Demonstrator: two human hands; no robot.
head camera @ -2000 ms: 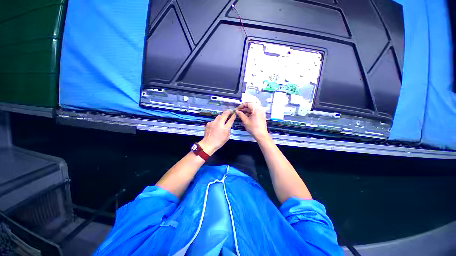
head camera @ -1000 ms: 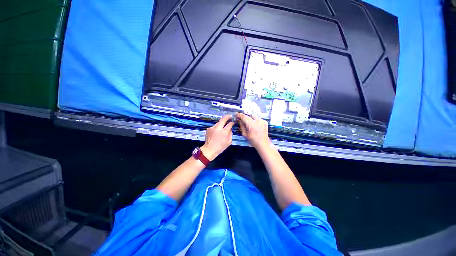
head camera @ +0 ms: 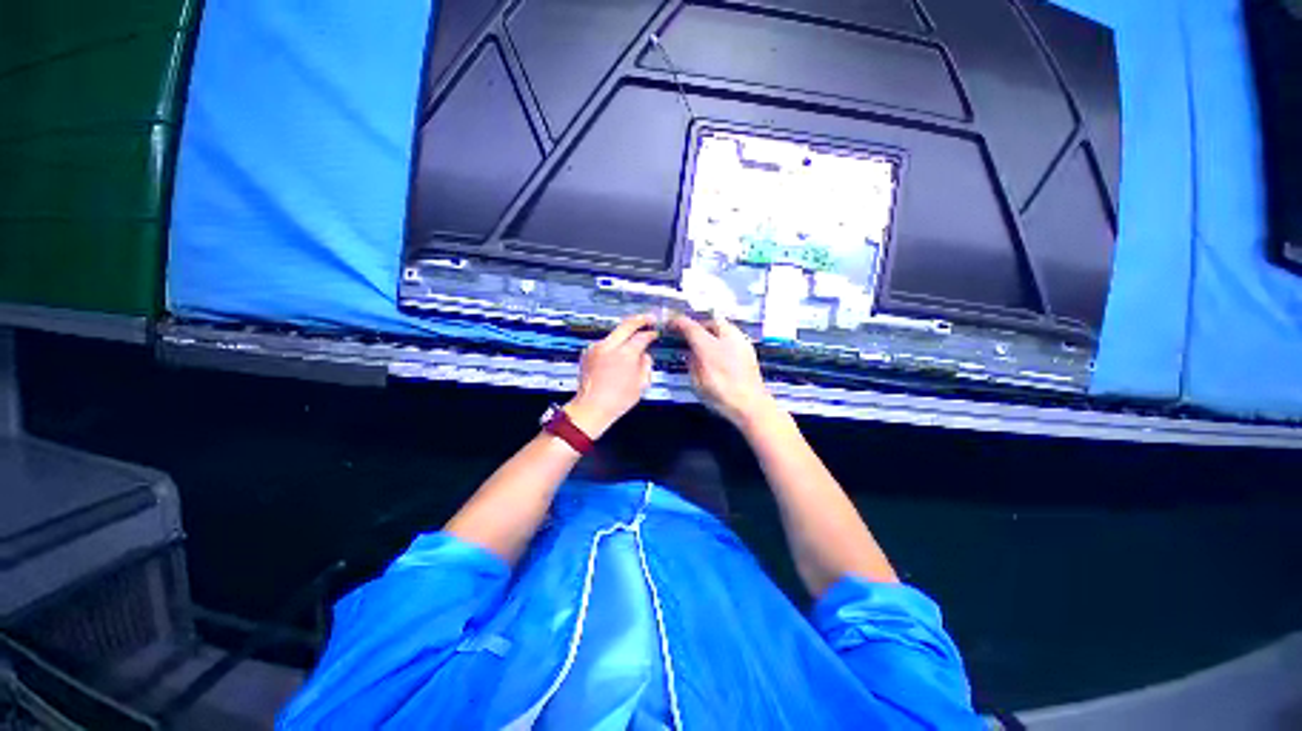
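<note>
The black ribbed LCD module (head camera: 607, 172) lies face down. The bright silver mounting plate (head camera: 800, 186) is set in its back. A small green circuit board (head camera: 788, 254) sits on the plate, and a white flat cable (head camera: 781, 303) runs from it to the near edge. My left hand (head camera: 617, 374) and my right hand (head camera: 724, 369), both bare, meet fingertip to fingertip at the bottom edge rail (head camera: 493, 291), left of the cable. Their fingers are pinched close together. Whether a tiny piece is between the fingertips cannot be told.
Blue padded mats (head camera: 293, 164) lie under and beside the module. A metal conveyor edge (head camera: 271, 347) runs along the near side. A green surface (head camera: 79, 157) is at the far left. Part of another black module (head camera: 1275, 129) shows at the right. A grey bin-like object (head camera: 86, 528) stands lower left.
The module has shifted slightly left in view. My hands stay together at the rail, with their fingertips slightly more apart than two seconds ago.
</note>
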